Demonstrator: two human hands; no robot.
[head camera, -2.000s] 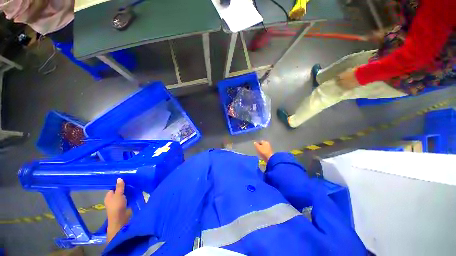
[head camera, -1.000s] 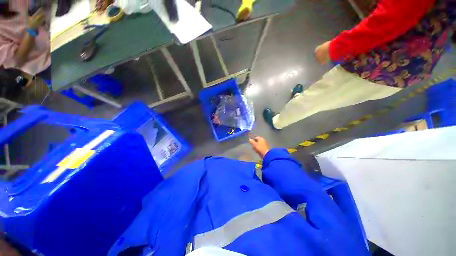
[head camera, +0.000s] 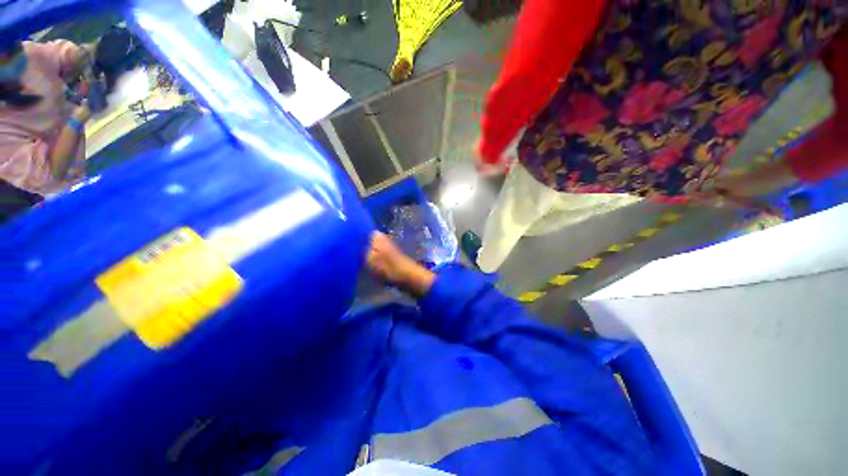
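A blue plastic stool (head camera: 177, 214) fills the left side of the view, raised close in front of me and tilted. It has a yellow barcode label (head camera: 170, 286) over a strip of pale tape. My right hand (head camera: 398, 266) is at the stool's right edge, in front of my body. Its fingertips are blurred and partly hidden, so I cannot tell whether it grips the stool. My left hand is not in view; the stool covers the place where it was.
A person in red sleeves and a floral apron (head camera: 651, 102) stands ahead right. Another person (head camera: 42, 139) is at far left. Ahead are a green-topped bench (head camera: 358, 42) with yellow wires (head camera: 418, 28) and a blue bin (head camera: 395, 197) holding clear plastic. A white panel (head camera: 744, 344) stands right.
The stool has risen and come closer, now covering the floor bins at left. My right hand has moved left to its edge. My left hand has gone from view. The person in red appears nearer.
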